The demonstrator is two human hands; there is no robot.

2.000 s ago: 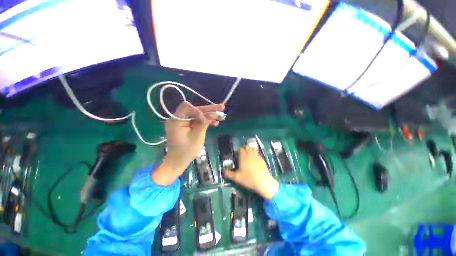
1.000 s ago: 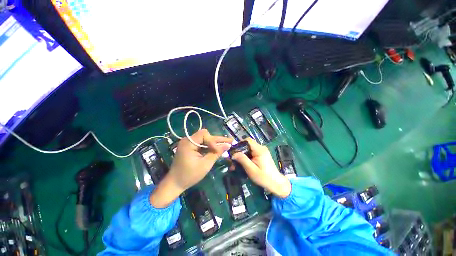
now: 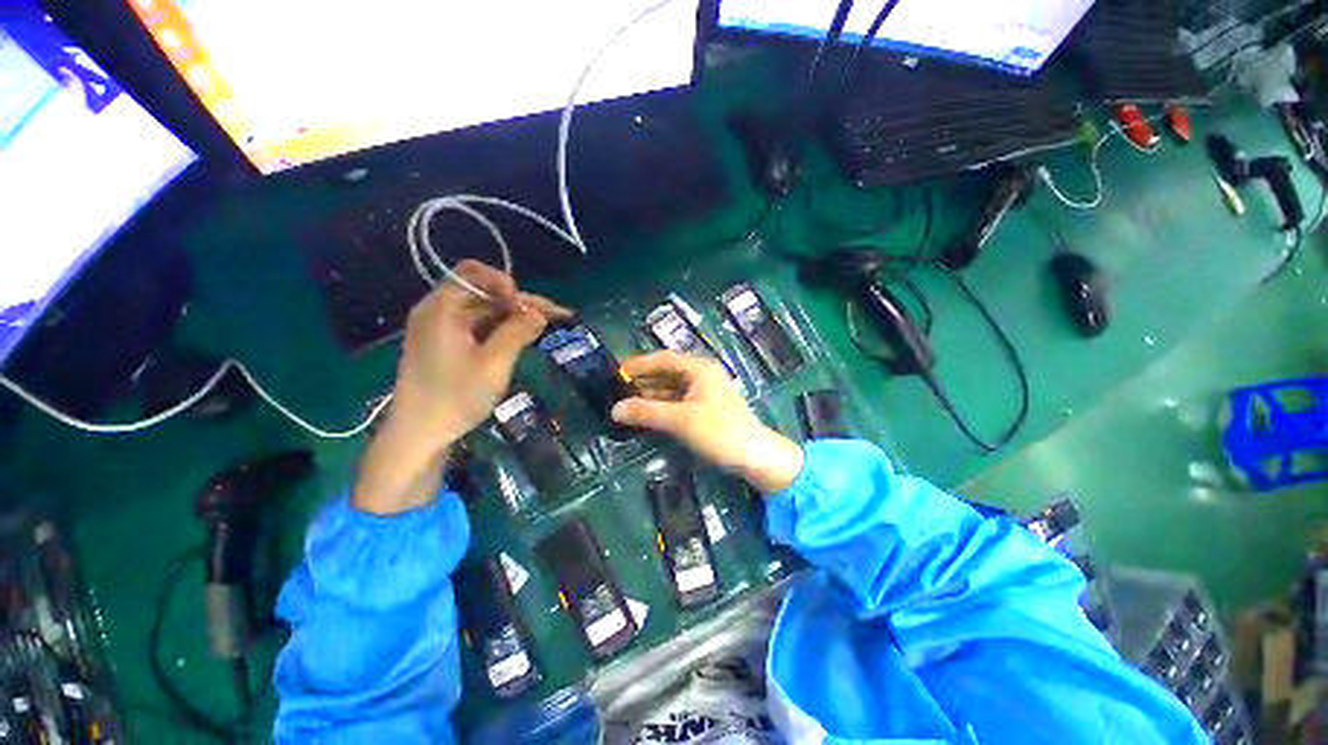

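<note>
A black handheld terminal (image 3: 586, 367) with a white label is held above the blister tray. My right hand (image 3: 696, 415) grips it by its lower side, where a small orange mark shows. My left hand (image 3: 455, 357) is at its upper end and holds the end of a white cable (image 3: 570, 175); whether the plug is in the terminal is hidden by the fingers. The cable loops above my left hand. The clear blister tray (image 3: 641, 454) holds several more terminals in two rows, among them one (image 3: 587, 585) at the front.
A barcode scanner (image 3: 888, 323) lies right of the tray, with a mouse (image 3: 1079, 293) beyond it. Another scanner (image 3: 233, 546) lies left. A keyboard (image 3: 364, 277) and monitors (image 3: 437, 73) stand behind. A blue stool (image 3: 1279, 434) is at right. Another tray (image 3: 51, 626) is at far left.
The terminal has been turned so its labelled face shows, and it now sits higher and further left of my right hand. My left hand has moved left and up with the cable.
</note>
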